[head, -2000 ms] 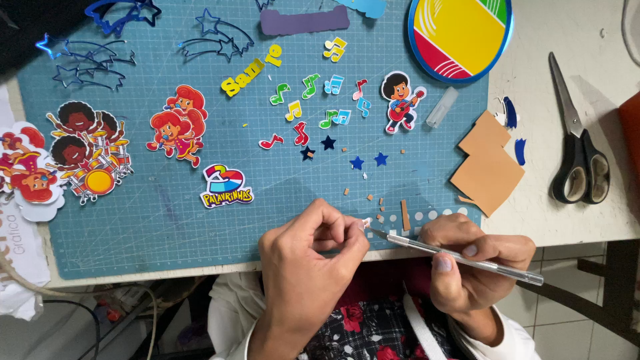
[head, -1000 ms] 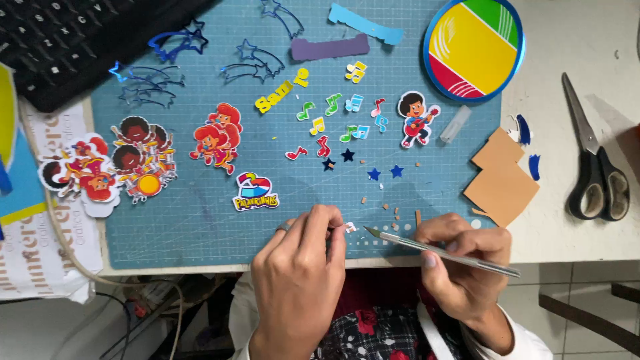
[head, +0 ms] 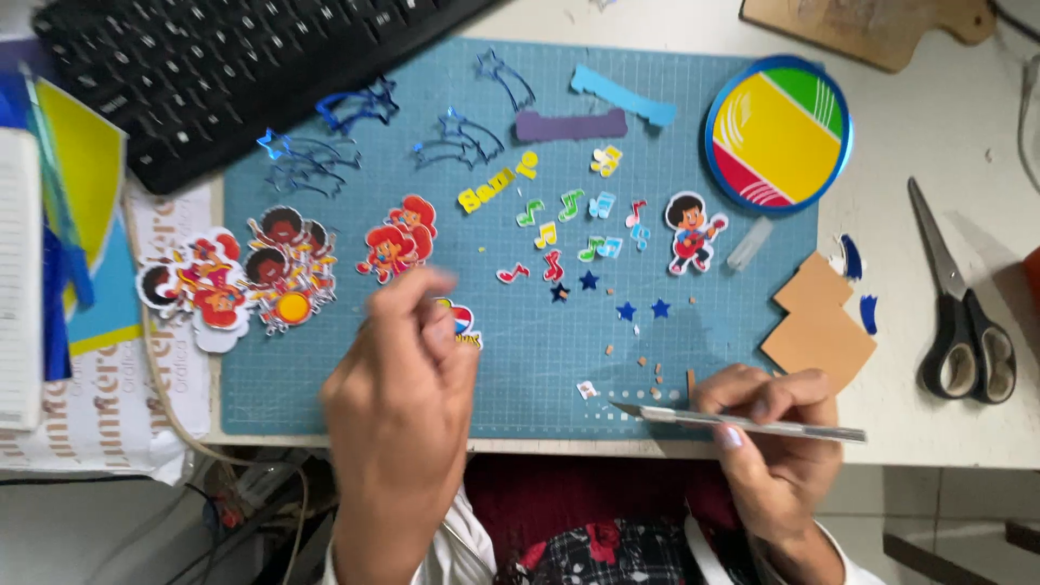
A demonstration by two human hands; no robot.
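Note:
My right hand (head: pixel 772 439) holds a metal craft knife (head: pixel 756 424) over the lower right of the teal cutting mat (head: pixel 520 357), its blade pointing left. Just left of the blade tip lies a small white paper cutout (head: pixel 587 391) with brown bits on it. My left hand (head: pixel 406 390), blurred and with bent fingers, is over the mat and partly covers a logo cutout (head: pixel 465 321); whether it holds anything cannot be told. Above its fingers are red-haired singer cutouts (head: pixel 398 240). Paper music notes (head: pixel 546 236), blue stars (head: pixel 626 310) and a guitarist cutout (head: pixel 692 234) lie between and beyond the hands.
Black-handled scissors (head: pixel 959 325) and brown foam pieces (head: pixel 821 325) lie at the right. A round coloured disc (head: pixel 780 134) rests at the mat's upper right. A keyboard (head: pixel 219 65) overlaps the upper left corner. Drummer cutouts (head: pixel 288 268) lie at the left.
My left hand has moved left and up, away from the blade. The small white cutout, earlier at its fingertips, now lies on the mat. My right hand still holds the knife.

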